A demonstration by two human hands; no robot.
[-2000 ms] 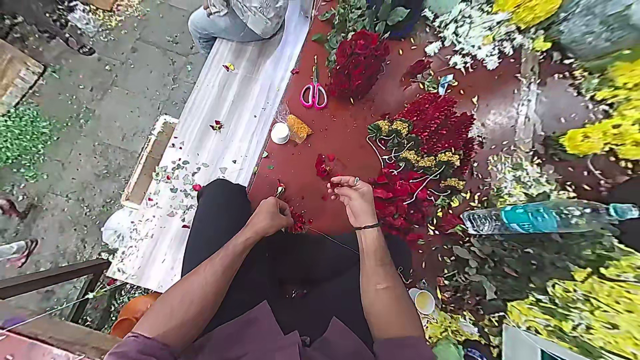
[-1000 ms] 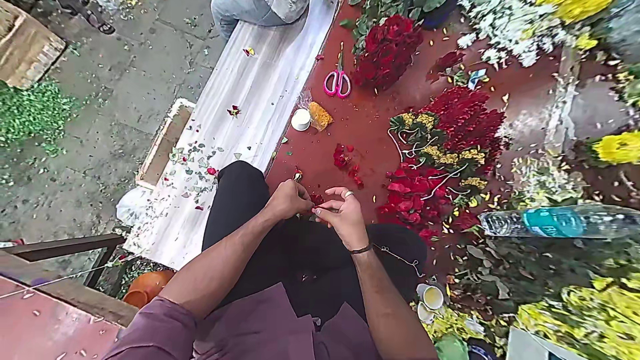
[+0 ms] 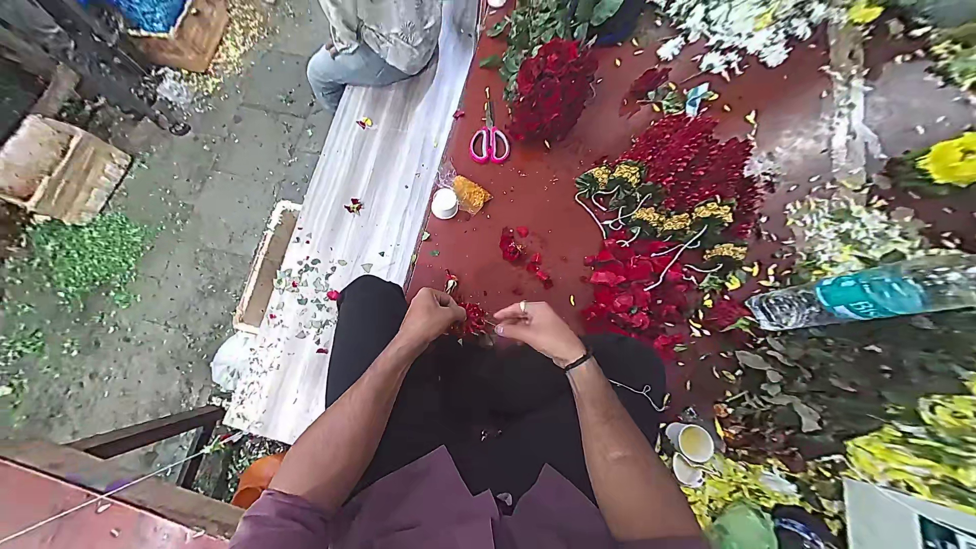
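Note:
My left hand (image 3: 431, 314) is pinched around something small, too covered by the fingers to name. Beside its fingertips lies a small bunch of red petals (image 3: 474, 319), between my two hands. My right hand (image 3: 535, 329), with a ring and a dark wristband, has its thumb and fingers close together at what looks like a thin thread by the petals. Farther up the red surface lie loose red petals (image 3: 511, 245), a white cup (image 3: 444, 203), a packet of orange bits (image 3: 471, 195) and pink-handled scissors (image 3: 489, 143). White string (image 3: 640, 390) trails by my right knee.
Red roses (image 3: 555, 88) and a heap of red and yellow garlands (image 3: 686, 183) lie to the right, with a plastic bottle (image 3: 869, 297) beyond. A cup of yellowish liquid (image 3: 694, 442) stands near my right forearm. A person (image 3: 381, 38) sits on the white plank (image 3: 381, 175).
My right hand was beside my left a second ago and is now a little to the right of it. Two seconds ago it was raised higher.

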